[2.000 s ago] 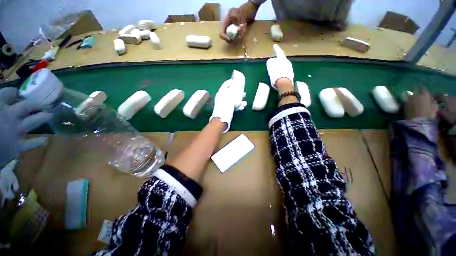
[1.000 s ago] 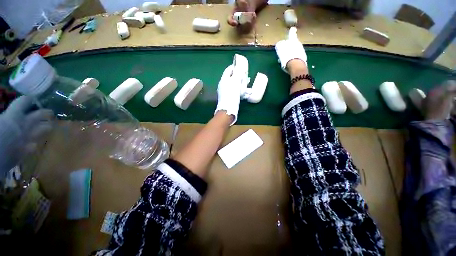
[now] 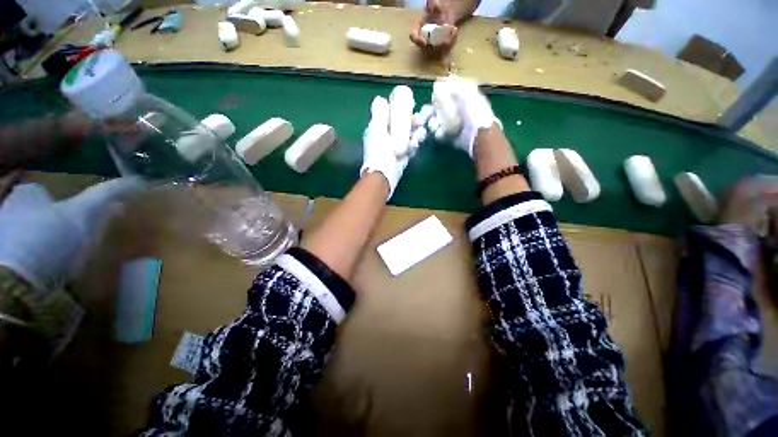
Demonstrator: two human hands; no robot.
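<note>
My left hand [image 3: 386, 149], in a white knit glove, holds a white oblong workpiece [image 3: 400, 121] upright above the green conveyor belt [image 3: 358, 183]. My right hand [image 3: 465, 115], also gloved, is close to its right, and its fingers hold another pale workpiece [image 3: 444, 107]; this hand is slightly blurred. Small white shapes between the hands are too blurred to tell. A white block [image 3: 415, 245] lies on the cardboard between my forearms.
Several workpieces lie on the belt left and right [image 3: 310, 148]. A large clear bottle [image 3: 192, 162] stands at left beside another person's gloved hand [image 3: 64, 226]. A teal-edged pad [image 3: 138, 300] lies lower left. Another person's arm [image 3: 721, 282] is at right; hands across the belt hold a workpiece.
My right hand has come down and left towards my left hand, with a workpiece now at its fingers. A workpiece near my left hand no longer lies on the belt. The gloved hand at left has moved.
</note>
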